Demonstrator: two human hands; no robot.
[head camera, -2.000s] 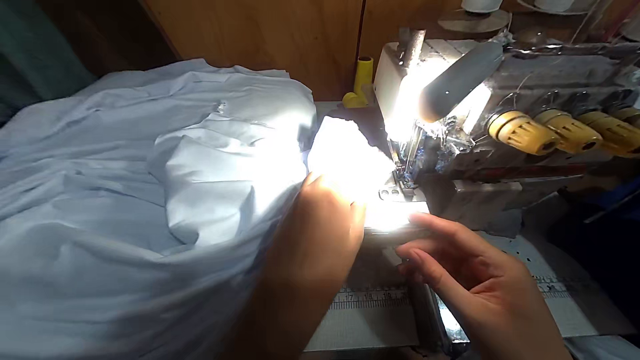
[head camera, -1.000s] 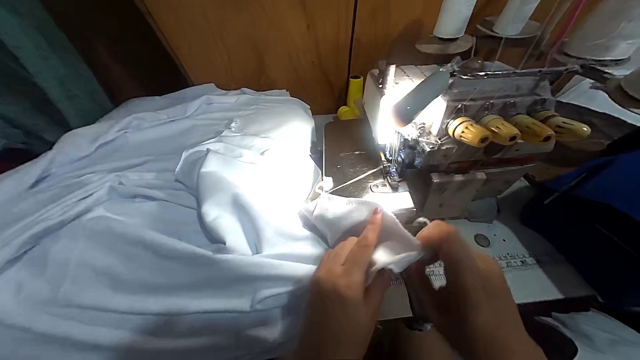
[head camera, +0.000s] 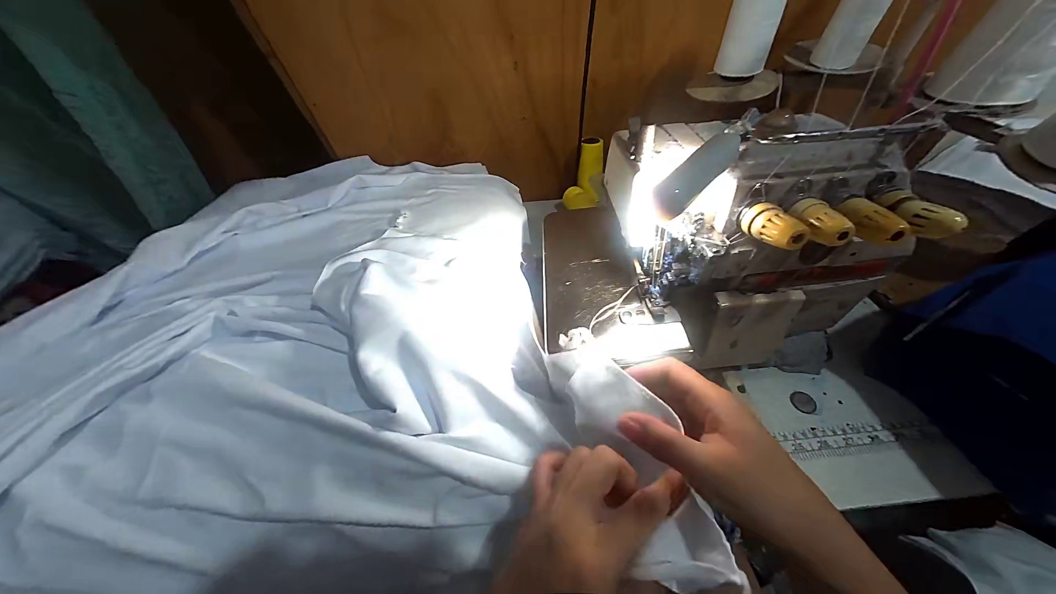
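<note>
White fabric (head camera: 429, 363) lies in a large folded heap across the left and centre, one edge of it drawn toward the front of an overlock sewing machine (head camera: 742, 206). My left hand (head camera: 590, 511) pinches the fabric below the machine's needle plate, with its fingers curled. Just above and to the right, my right hand (head camera: 701, 421) grips the fabric's hemmed edge between thumb and fingers. A thread runs from the presser foot (head camera: 652, 301) toward the cloth edge. Under the lamp's glare, part of the cloth is washed out.
Yellow tension knobs (head camera: 775, 225) line the machine's front, and white thread cones (head camera: 749, 37) stand behind. A yellow cone (head camera: 589, 169) is by the wooden panel (head camera: 445, 82). A measuring tape (head camera: 841, 439) runs along the table. Dark blue cloth (head camera: 982, 330) lies at the right.
Both hands have moved from beside the needle area toward the front, away from the machine, with the cloth edge. The needle plate, covered by cloth two seconds ago, now shows.
</note>
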